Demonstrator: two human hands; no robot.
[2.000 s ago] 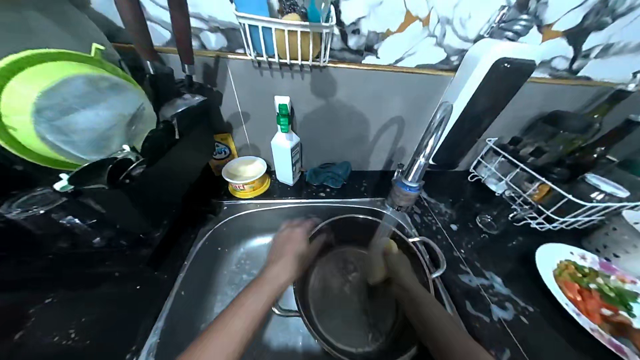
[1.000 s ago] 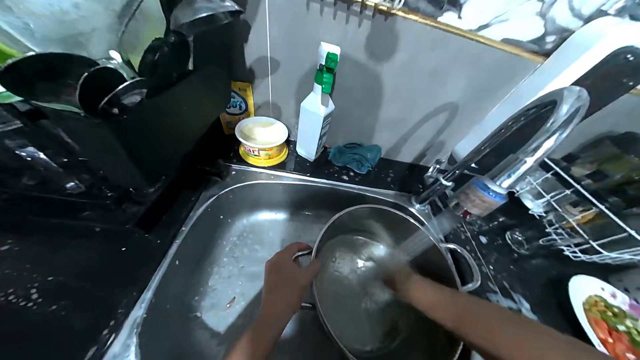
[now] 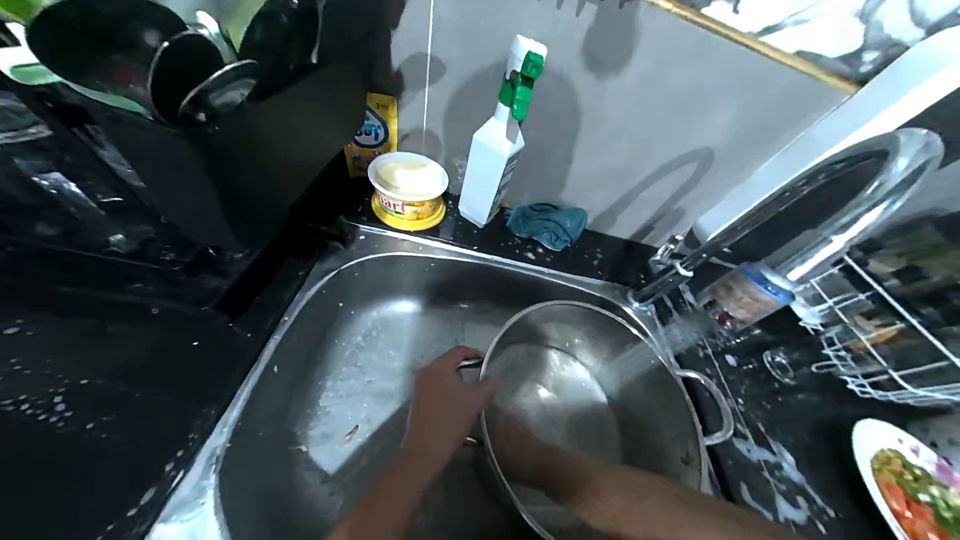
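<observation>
A large metal pot sits tilted in the steel sink, its mouth facing up. My left hand grips the pot's left loop handle at the rim. Inside the pot, low on its left wall, is my right hand; it is blurred and dim, so its fingers and anything in them cannot be made out. Water runs from the curved chrome faucet, through its filter nozzle, into the pot.
Behind the sink stand a spray bottle, a margarine tub, a yellow packet and a teal cloth. A black utensil holder is at left. A wire rack and a plate of chopped vegetables are at right.
My right hand has moved from the pot's right side across to its left side, inside. My left hand stays at the left handle since one second ago. The view has moved closer to the sink.
</observation>
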